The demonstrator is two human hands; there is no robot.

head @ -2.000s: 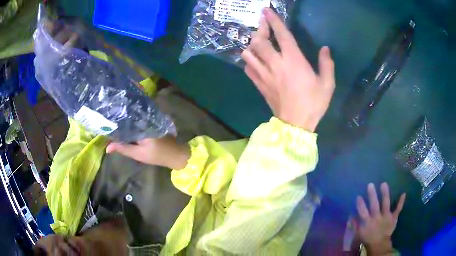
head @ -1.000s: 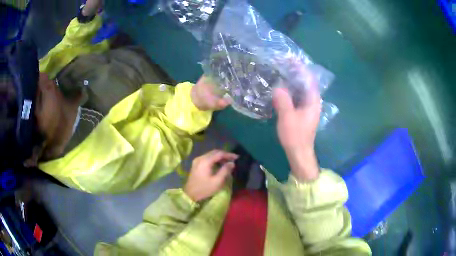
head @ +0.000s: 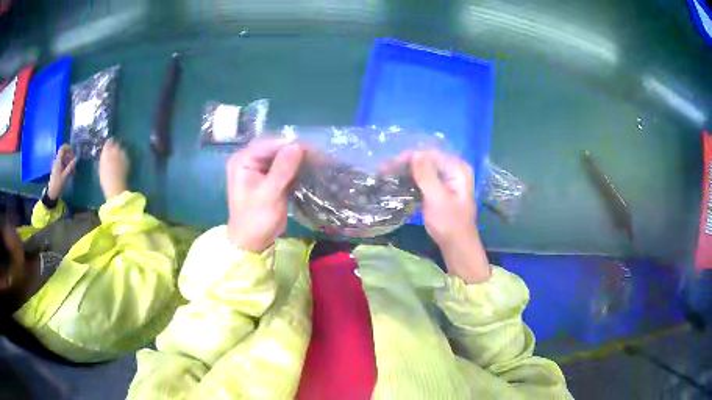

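A large clear plastic bag (head: 351, 199) of silvery and dark small metal parts hangs between my hands in front of my chest. My left hand (head: 261, 187) pinches its upper left edge. My right hand (head: 445, 191) pinches its upper right edge. The bag's top edge is blurred, and I cannot tell if it is open. A blue plastic tray (head: 429, 94) lies on the bench just behind the bag, which partly hides it; the visible part of the tray is empty.
A small labelled bag (head: 226, 123) and dark electric screwdrivers (head: 164, 109) (head: 609, 191) lie on the green bench (head: 312, 78). Another clear bag (head: 503, 187) is beside the tray. At left, a person in yellow (head: 109, 266) reaches to a bag (head: 92, 113). A blue crate (head: 593, 297) stands below the right bench edge.
The view has swung to face the bench. The bag of parts is now held up by both my hands; the other person's hand is off it, and my left hand has taken hold.
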